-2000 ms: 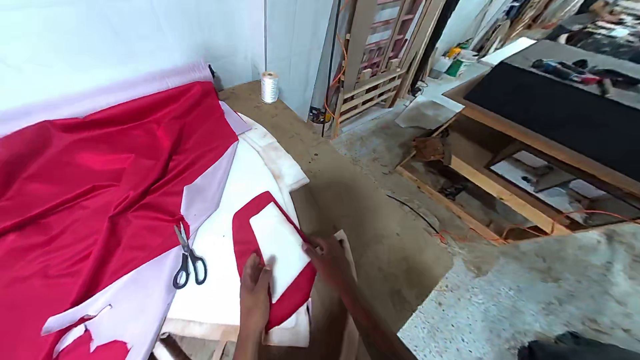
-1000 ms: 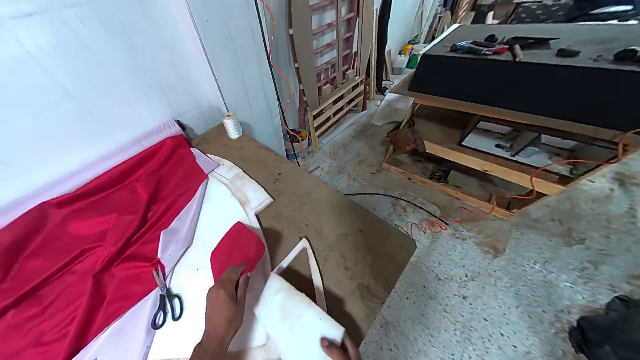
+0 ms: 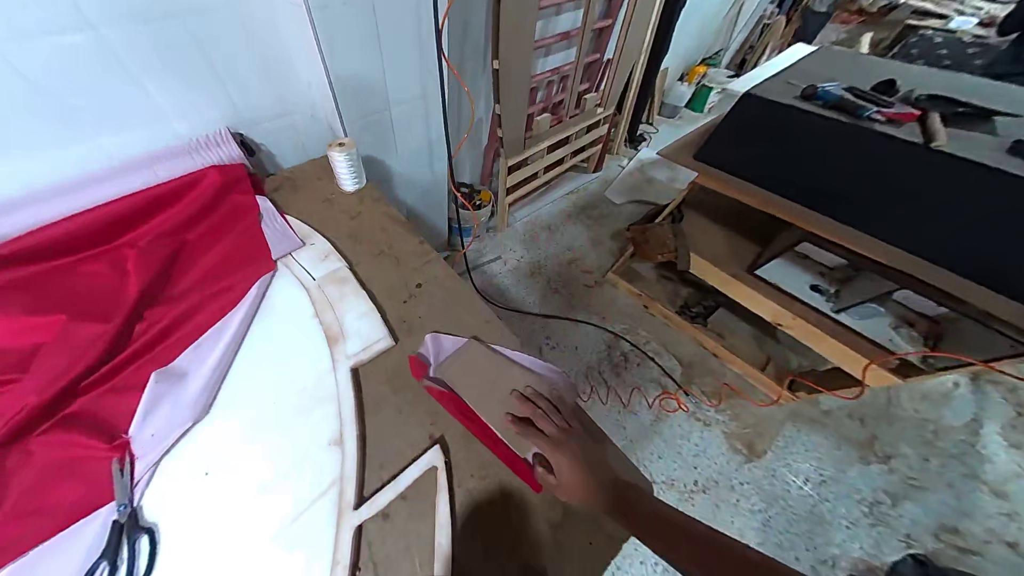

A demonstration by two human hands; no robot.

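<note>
My right hand [image 3: 560,448] rests on a flat tan board panel [image 3: 486,384] near the table's right edge, thumb at its lower edge, fingers across its face. Red fabric with a pale pink reverse [image 3: 480,432] lies beneath the panel and shows around its edges. Left of it, a white padded piece with a curved edge [image 3: 264,400] lies partly under a large red cloth [image 3: 136,304]. Black-handled scissors [image 3: 124,512] rest over the cloth's border and the white piece at the lower left. My left hand is out of view.
A white thread spool [image 3: 346,166] stands at the brown table's [image 3: 400,264] far corner. A narrow white-edged frame [image 3: 438,496] lies nearer me. Beyond the floor, right, stands a wooden frame [image 3: 768,312] under a black-covered top with tools; a black cable and an orange hose cross the floor.
The red fabric and panel are now at the table's right edge under my right hand; earlier, red fabric was on the white piece. My left hand has left the view.
</note>
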